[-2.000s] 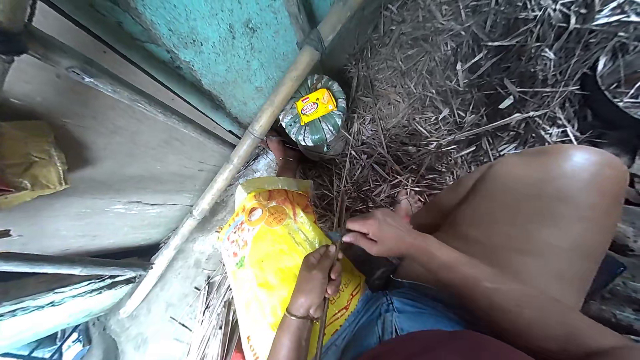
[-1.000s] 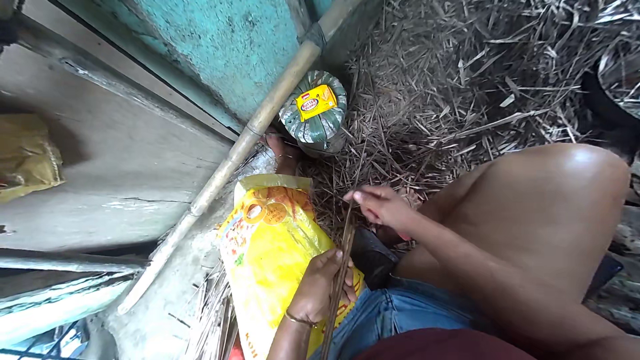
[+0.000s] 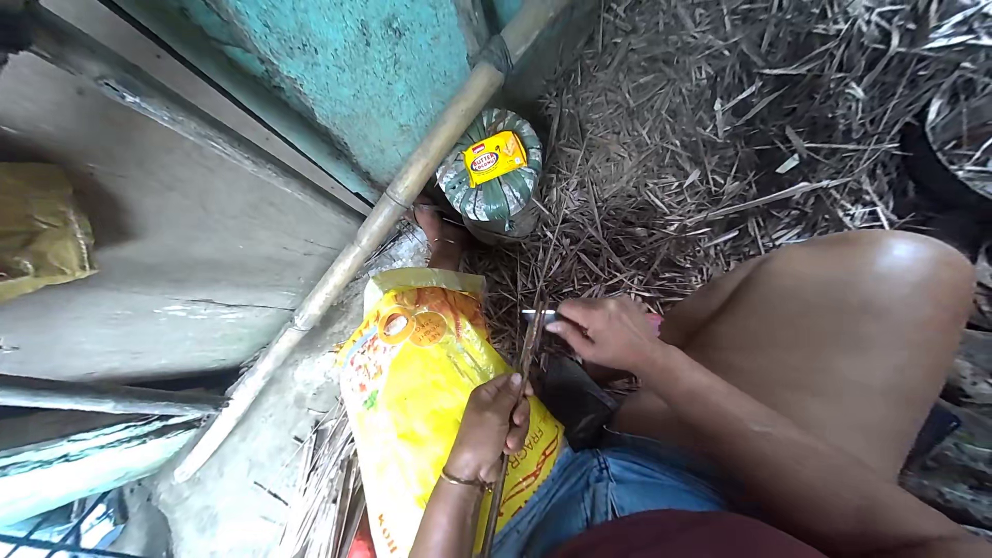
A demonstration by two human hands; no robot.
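My left hand [image 3: 492,422] is closed around a thin brown strip of dried palm leaf [image 3: 530,349], held over the yellow plastic sack [image 3: 411,387] on my leg. My right hand [image 3: 608,332] grips a small knife, its handle mostly hidden by the fingers. The knife's metal blade [image 3: 540,315] lies across the upper part of the strip. Beneath my right hand is a dark block-like object [image 3: 577,399], which I cannot identify, beside my denim shorts.
A bamboo pole [image 3: 372,232] slants along the left. Past my foot stands a tied green-and-white bundle [image 3: 496,198] with a yellow biscuit packet [image 3: 494,158] on it. Dry leaf litter [image 3: 659,178] covers the ground. Split strips [image 3: 325,480] lie left of the sack.
My right hand has moved away from my left hand, up along the strip. The metal blade now shows at its fingers. The strip stands more upright than two seconds ago.
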